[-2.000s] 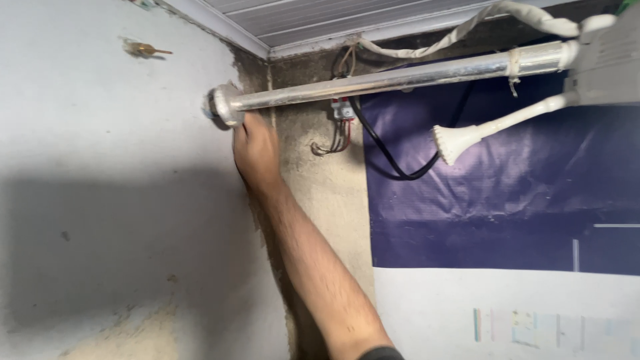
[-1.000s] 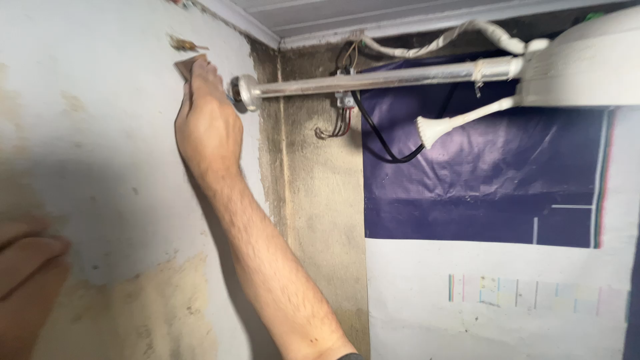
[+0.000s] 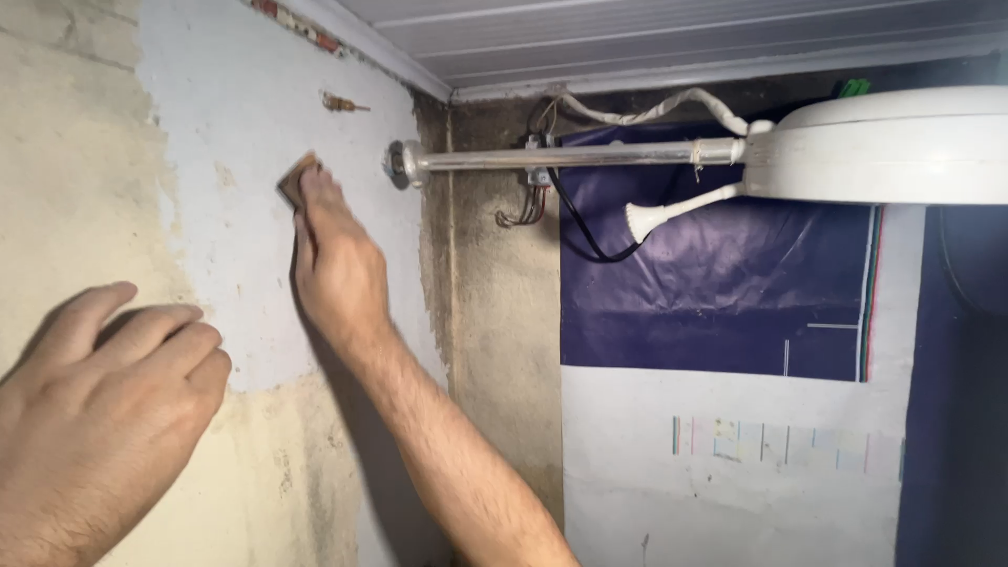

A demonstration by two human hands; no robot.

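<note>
My right hand presses a small folded piece of sandpaper flat against the wall, on a patch of whitish filler or paint. Part of the sheet is hidden under the fingers. At the lower left, my left hand is spread with its back to me, near or on the yellowish bare wall; contact cannot be told. It holds nothing that shows. Above the sandpaper, a wall plug with a screw sticks out of the wall.
A metal shower pipe runs from the wall to a white electric shower head with a white hand sprayer. Behind it, a connector with exposed wires and a black cable hang before a purple sheet. A panelled ceiling is close above.
My right hand has gone from beside the pipe's wall end to the patch further left, and now sits lower than a second ago, below the wall plug. More of my left hand shows.
</note>
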